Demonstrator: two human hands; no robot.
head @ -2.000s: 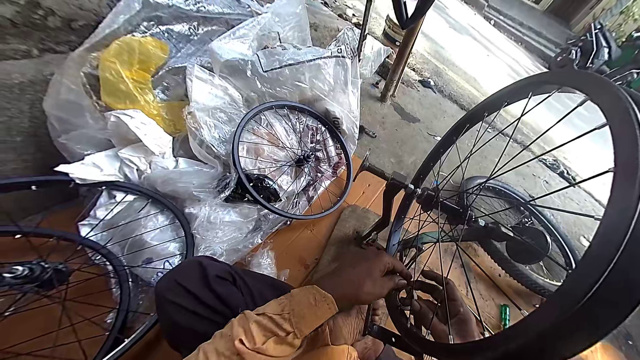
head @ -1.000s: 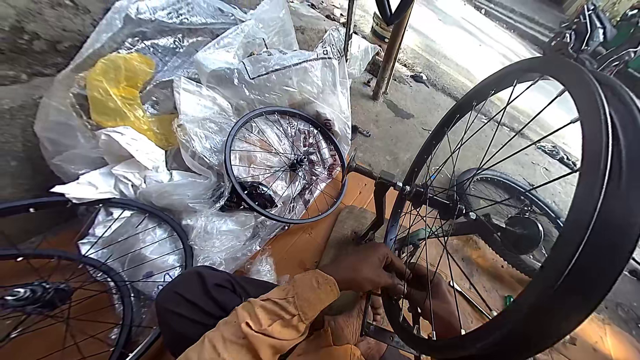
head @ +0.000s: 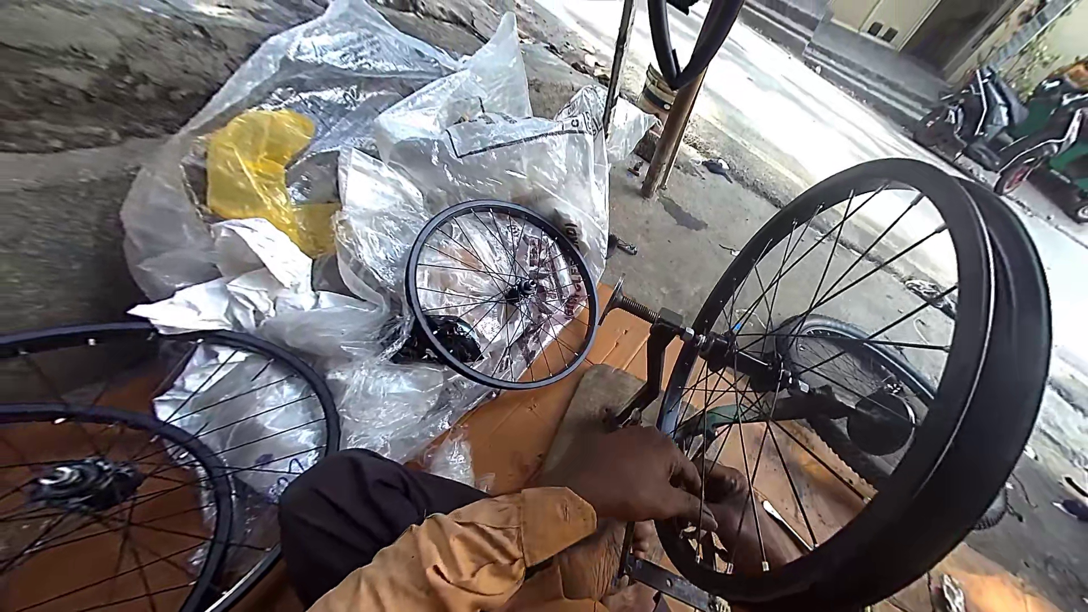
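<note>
A black bicycle wheel (head: 986, 382) stands upright in a metal truing stand (head: 656, 357), its hub held at the axle. My left hand (head: 633, 476) is at the rim's near lower part, its fingertips on the spoke ends there. On the other side of the spokes, my right hand (head: 748, 518) is close to the same place, partly hidden by rim and spokes. Whether either hand grips a spoke or a small tool is too unclear to tell. A thin metal tool (head: 786, 525) lies behind the spokes, beside my right hand.
A small spoked wheel (head: 416, 297) lies on clear plastic sheeting (head: 544, 161) with a yellow plastic bag (head: 246, 170). More black wheels (head: 225, 501) are at the left. Another tyred wheel (head: 901, 361) is behind the stand. Parked motorbikes (head: 977, 110) stand across the street.
The wheel's wide black rim has swung around somewhat in view. Both hands remain near the lower rim, with the right hand's fingers now more hidden behind the spokes than two seconds ago.
</note>
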